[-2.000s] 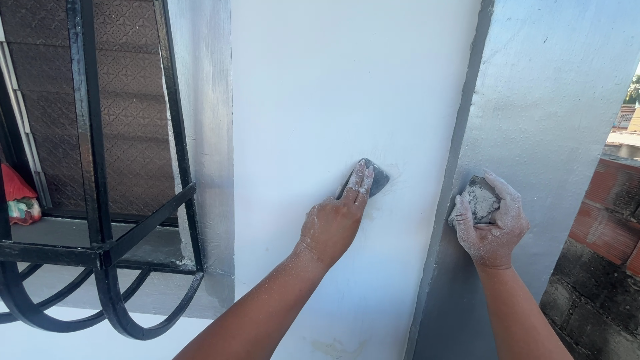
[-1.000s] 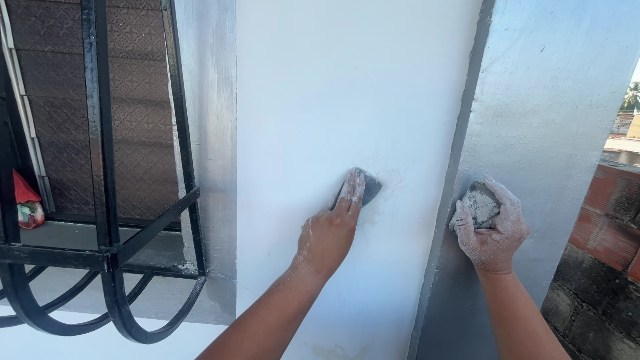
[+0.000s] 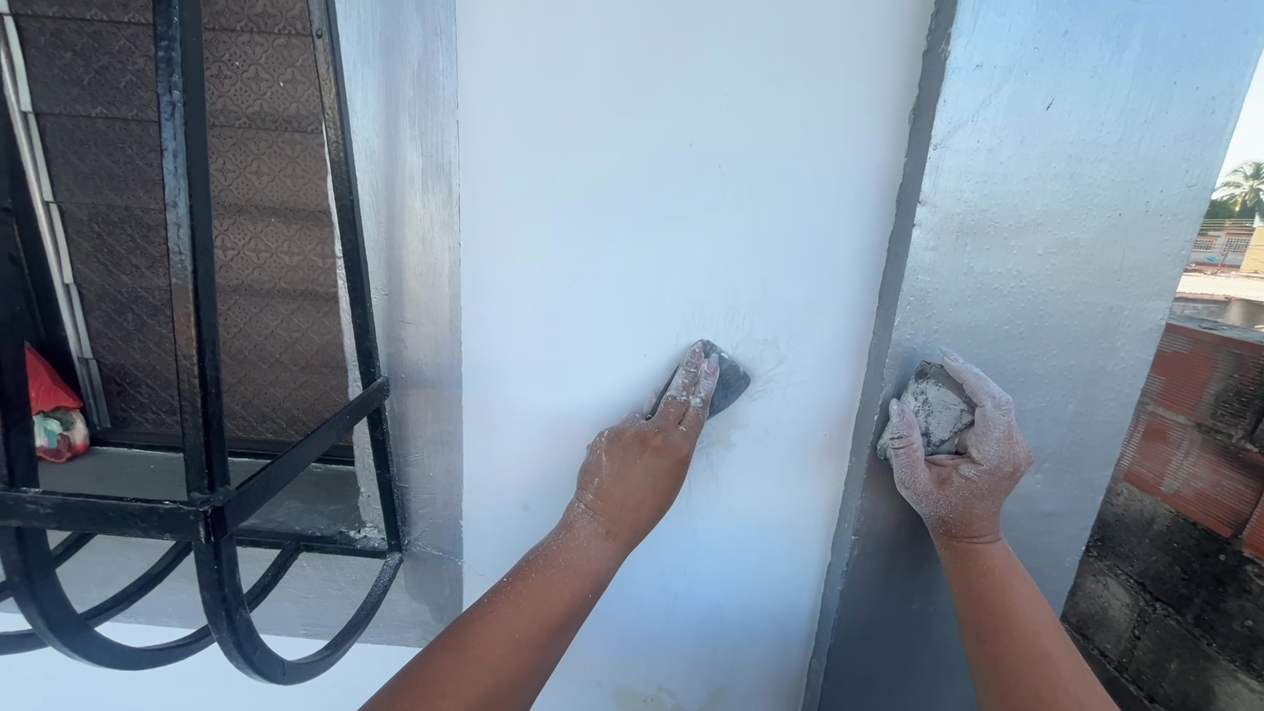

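My left hand (image 3: 642,454), dusted with white powder, presses a dark, flat piece (image 3: 731,383) against the white wall (image 3: 671,178); it looks like a folded sanding sheet or pad, but its kind is not certain. Faint scuff marks fan out on the wall around it. To the right, my right hand (image 3: 968,464), its fingers thickly coated with white dust, grips a dark grey lump (image 3: 936,407) caked with whitish powder or paste. That lump rests at or close to the silver-grey pillar (image 3: 1057,217), near its left edge. What the lump is made of cannot be told.
At left, a black metal window grille (image 3: 188,247) juts out in front of brown patterned louvres (image 3: 267,178). A red and white bag (image 3: 57,410) lies on the sill behind the bars. Beyond the pillar at right stands a wall of red clay blocks (image 3: 1195,425) and grey blocks.
My left hand has shifted slightly on the wall with the dark piece still under its fingers. My right hand keeps its hold on the lump at the pillar.
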